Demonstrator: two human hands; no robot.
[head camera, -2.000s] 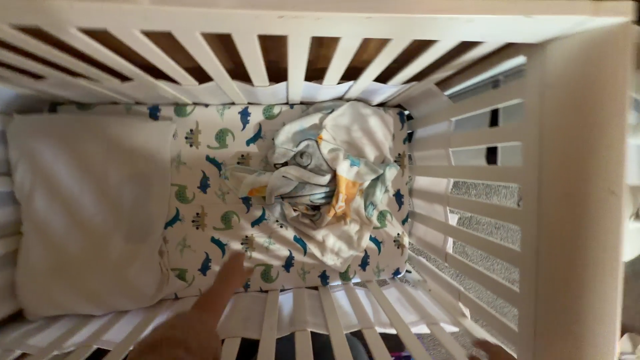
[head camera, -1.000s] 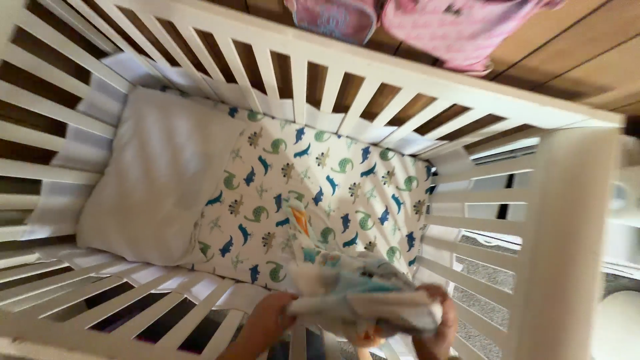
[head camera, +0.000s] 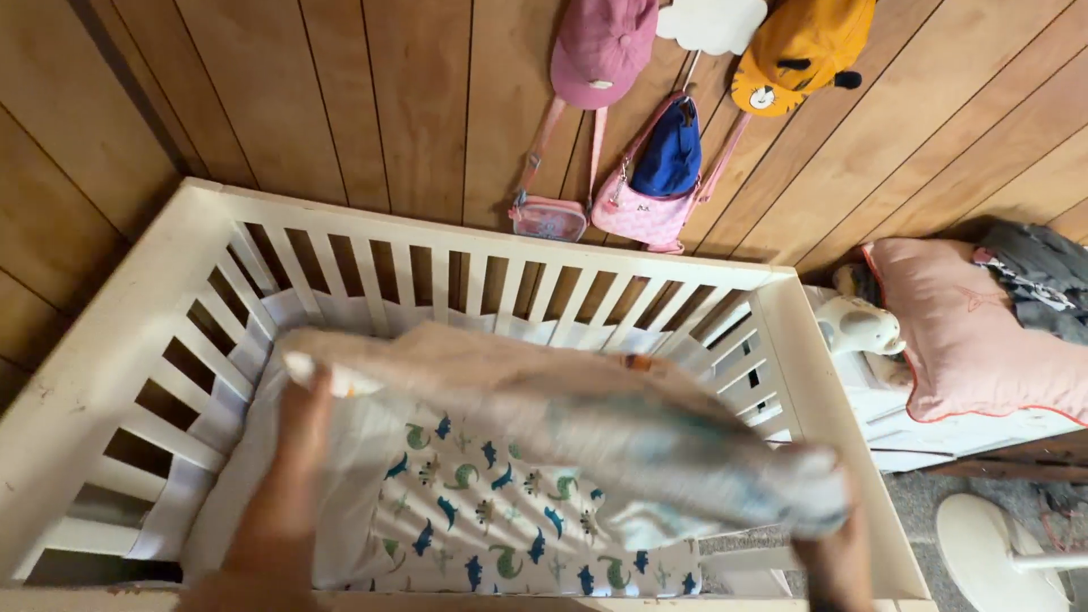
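A light patterned cloth blanket (head camera: 544, 399), blurred by motion, stretches between my two hands above the crib mattress. At the left, my left hand (head camera: 308, 408) grips one corner of it. My right hand (head camera: 824, 501) holds its bunched other end at the right, near the crib's end rail. Beneath lies a fitted sheet printed with dinosaurs (head camera: 501, 527). A white pillow (head camera: 340, 493) lies at the sheet's left end, partly hidden by the blanket and my left forearm.
White crib rails (head camera: 510, 246) surround the mattress. Caps (head camera: 599, 51) and small pink bags (head camera: 650, 204) hang on the wood-panelled wall. To the right are a pink pillow (head camera: 977, 340), a plush toy (head camera: 858, 325) and a white round base (head camera: 986, 544) on the carpet.
The blanket lay crumpled on the sheet, then was bunched between both hands near the front rail; now it is spread wide between them. The view has swung up toward the wall.
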